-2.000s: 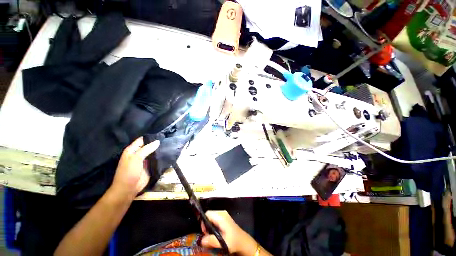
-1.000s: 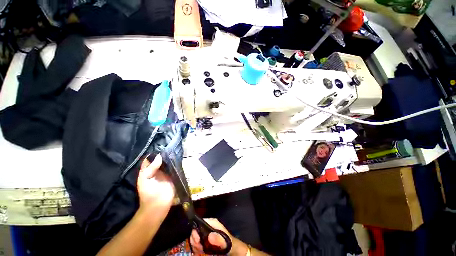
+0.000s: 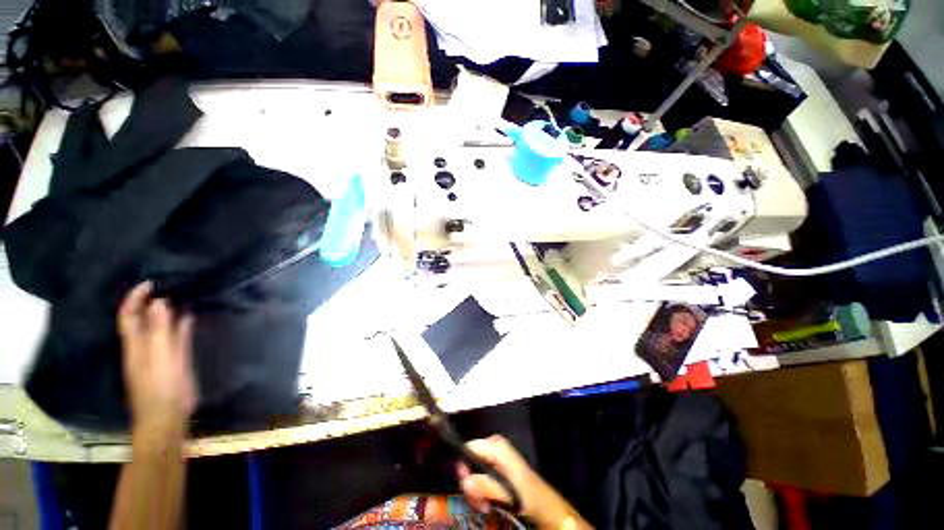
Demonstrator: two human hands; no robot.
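Observation:
The large dark garment (image 3: 248, 352) lies spread on the white table, left of the sewing machine (image 3: 538, 202). My left hand (image 3: 157, 347) rests on the garment with its fingers apart; whether it pinches any cloth is hidden. My right hand (image 3: 502, 478) holds the black scissors (image 3: 435, 414) at the table's front edge, blades pointing up and left over the table. A dark square cut piece (image 3: 465, 339) lies loose on the table in front of the machine. A blue translucent guard (image 3: 344, 223) stands at the machine's left end, beside the garment.
A green-handled tool (image 3: 565, 294) lies under the machine arm. A dark rectangle with a face (image 3: 671, 340) lies to the right. An orange holder (image 3: 402, 54) and thread cones (image 3: 627, 127) are behind the machine. A cardboard box (image 3: 813, 424) and dark cloth (image 3: 673, 461) are at lower right.
My left hand has moved left from the garment's edge by the needle area, and the garment lies flatter and further left. The scissors have come away from the cloth, still in my right hand.

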